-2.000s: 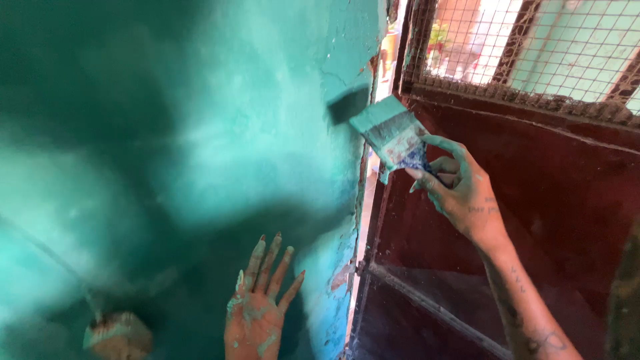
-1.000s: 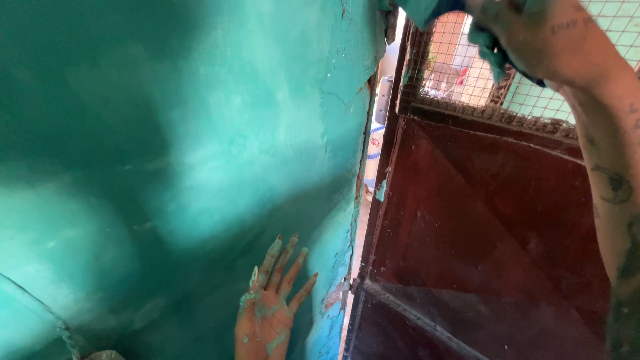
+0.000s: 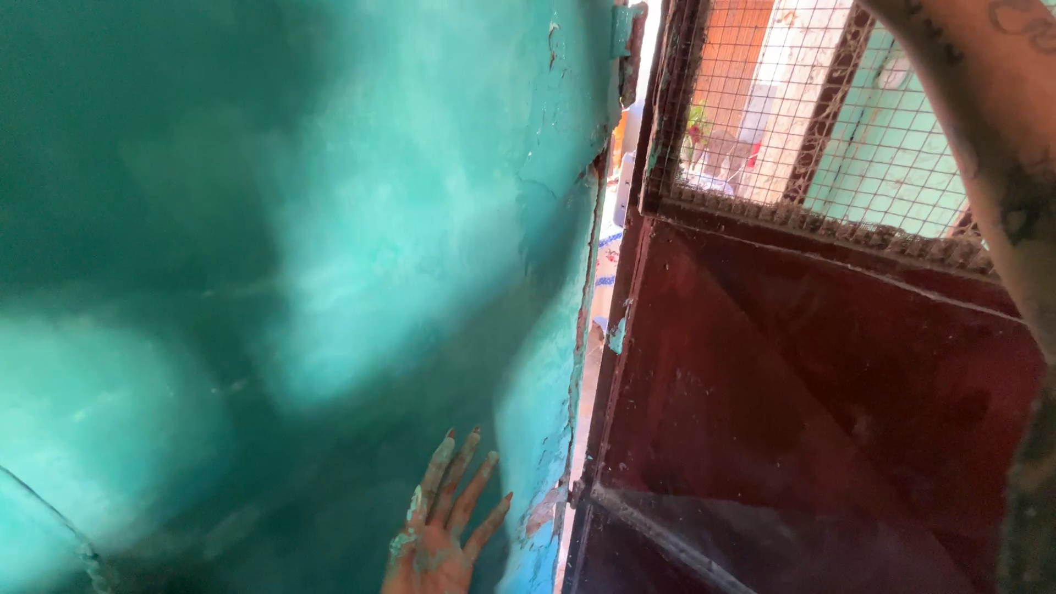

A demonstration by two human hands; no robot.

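My left hand (image 3: pixel 445 520), smeared with green paint, is raised at the bottom centre with its fingers spread. It holds nothing and is nearest to the green painted wall (image 3: pixel 396 206); whether it touches the wall I cannot tell. At the upper right my right forearm (image 3: pixel 973 115) crosses the view, while the right hand is out of frame above. The paintbrush does not show now. Along the wall's right edge the plaster is chipped and cracked, and its lower part is lighter blue.
A dark red metal door (image 3: pixel 792 396) with a wire mesh window (image 3: pixel 825 115) stands on the right, a narrow gap between it and the wall. A cord (image 3: pixel 49 507) hangs at the lower left.
My right hand, which held a paint-covered brush by the door's edge two seconds ago, has moved up and out of view. My left hand stays low with its fingers spread.
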